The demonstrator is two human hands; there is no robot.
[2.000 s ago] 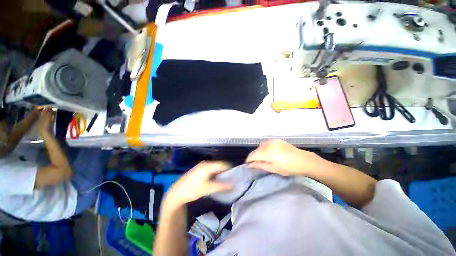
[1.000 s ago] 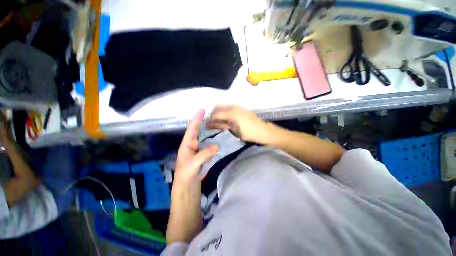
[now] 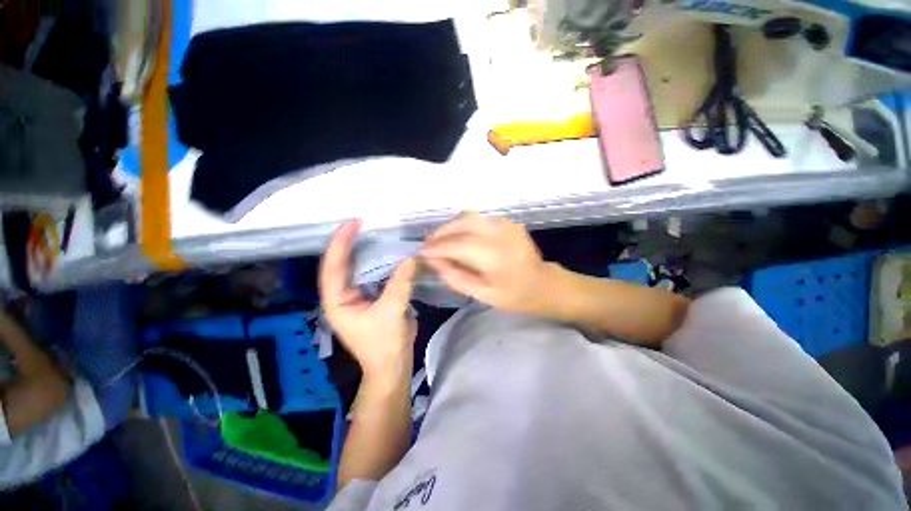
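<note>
A grey collar piece (image 3: 385, 255) is held between my hands just below the table's front edge; it is blurred and partly hidden by my fingers. My left hand (image 3: 372, 304) holds it from the left, with thumb and fingers spread around it. My right hand (image 3: 489, 261) pinches its right end between thumb and fingertips. A stack of black collars (image 3: 325, 100) lies flat on the white table (image 3: 370, 190), with a thin grey line along its curved lower edge.
A pink-screened phone (image 3: 626, 120), orange-yellow strip (image 3: 544, 132), black scissors (image 3: 727, 115) and small dark-handled tool (image 3: 831, 138) lie below the sewing machine (image 3: 689, 12). An orange band (image 3: 156, 140) crosses the table. Blue baskets (image 3: 262, 471) stand below. Another person's arm (image 3: 32, 374) is at left.
The view has shifted, so the table sits higher and further left. The grey piece has moved from over my lap up to the table edge, and more of it lies between my fingers.
</note>
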